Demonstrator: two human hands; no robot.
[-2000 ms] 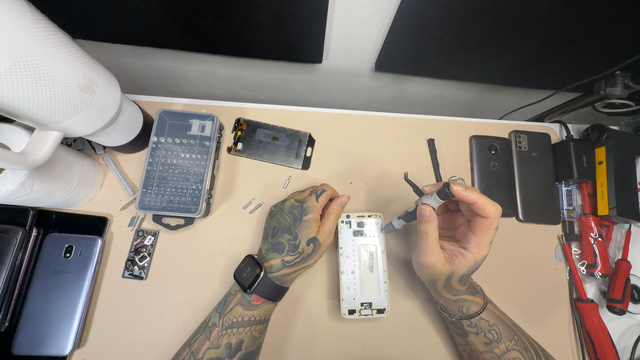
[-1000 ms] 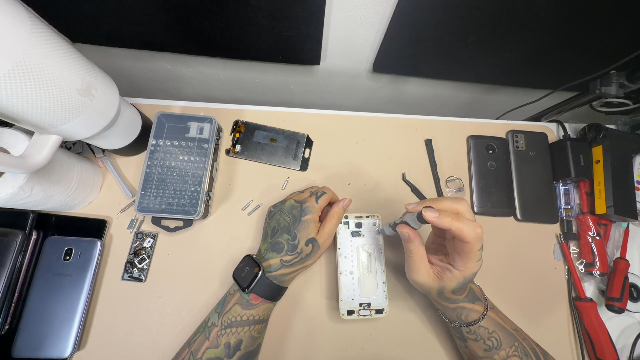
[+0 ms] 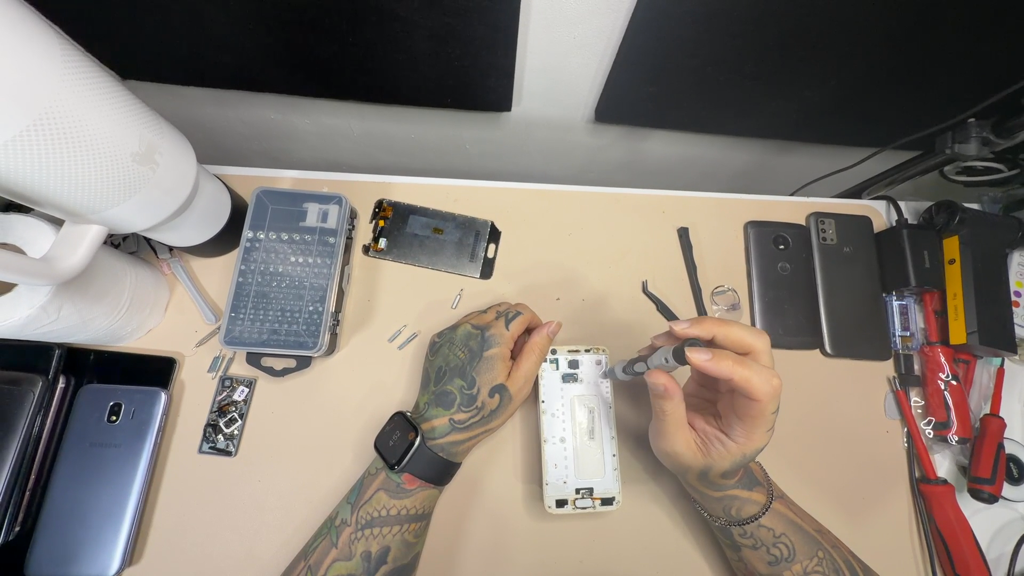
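A white smartphone mid-frame (image 3: 560, 448) lies flat on the beige work mat, its inner side up. My right hand (image 3: 716, 400) holds a grey precision screwdriver (image 3: 652, 360) between thumb and fingers, tilted, its tip at the frame's upper right edge. My left hand (image 3: 480, 376) rests curled on the mat, its thumb and forefinger at the upper left corner of the frame; whether it grips anything is hidden. Several screwdriver bits (image 3: 408, 340) lie left of that hand. Above it is a detached phone screen assembly (image 3: 436, 238).
At left stand a clear-lidded bit case (image 3: 288, 272), a small tray of parts (image 3: 228, 416), a blue-grey phone (image 3: 100, 472) and a white tumbler (image 3: 96, 136). Right are bent tweezers (image 3: 659, 302), a black pry tool (image 3: 691, 272), two dark phones (image 3: 852, 288) and red-handled tools (image 3: 952, 520).
My right hand first shifts with the screwdriver, which was steeper a second ago and now leans with its handle to the right. My left hand stays by the phone frame.
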